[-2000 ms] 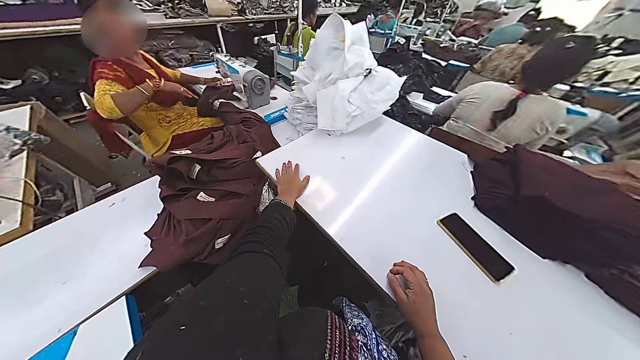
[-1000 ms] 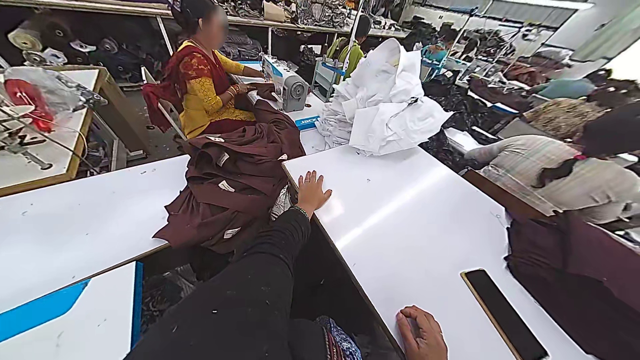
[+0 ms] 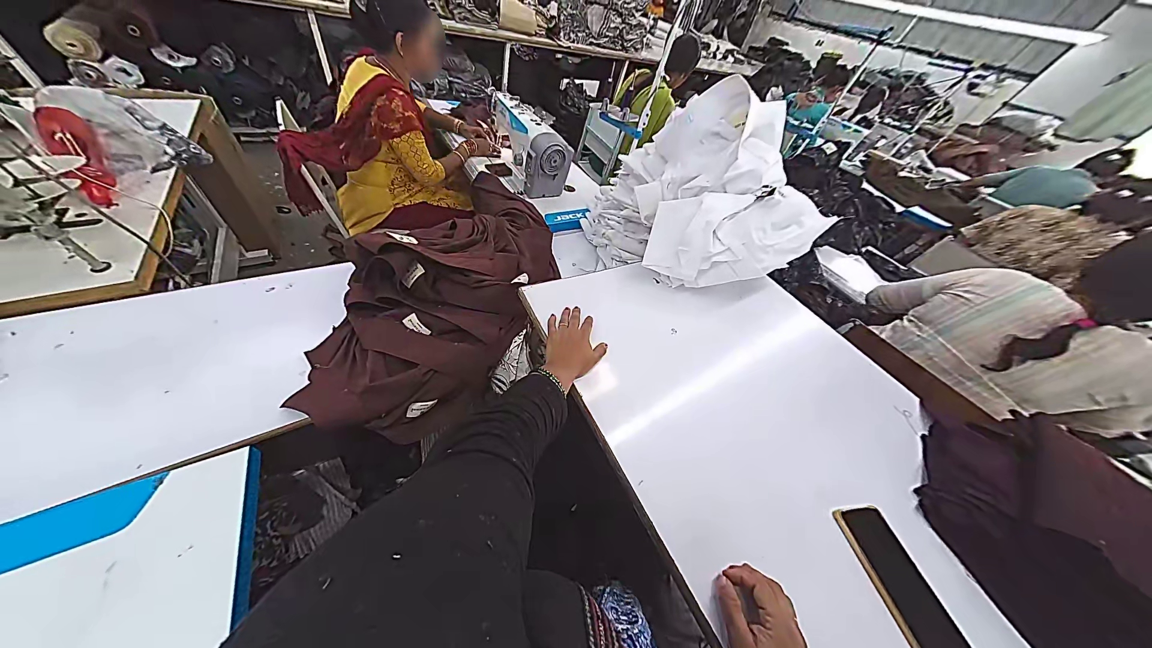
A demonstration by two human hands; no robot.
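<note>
My left hand (image 3: 572,346) rests palm down with spread fingers on the near left edge of a white tabletop (image 3: 693,396), holding nothing. My right hand (image 3: 759,608) lies at the bottom of the same tabletop, fingers loosely curled; nothing shows in it, though its palm is hidden. To its right is a dark smartphone (image 3: 903,576) with a gold edge. A heap of maroon garments (image 3: 432,315) with white tags hangs across the table left of my left hand. Beyond that hand stands a tall pile of white fabric pieces (image 3: 711,189).
A person in yellow (image 3: 387,153) sits at a sewing machine (image 3: 537,148) ahead. Another person in a pale striped top (image 3: 981,346) bends at the right, near dark maroon cloth (image 3: 1035,504). A second white table (image 3: 162,360) extends left; a wooden-edged workbench (image 3: 171,216) stands beyond it.
The view has swung, shifting the scene. Both my hands stay on the tabletop. The person in yellow has turned from facing my way toward the sewing machine.
</note>
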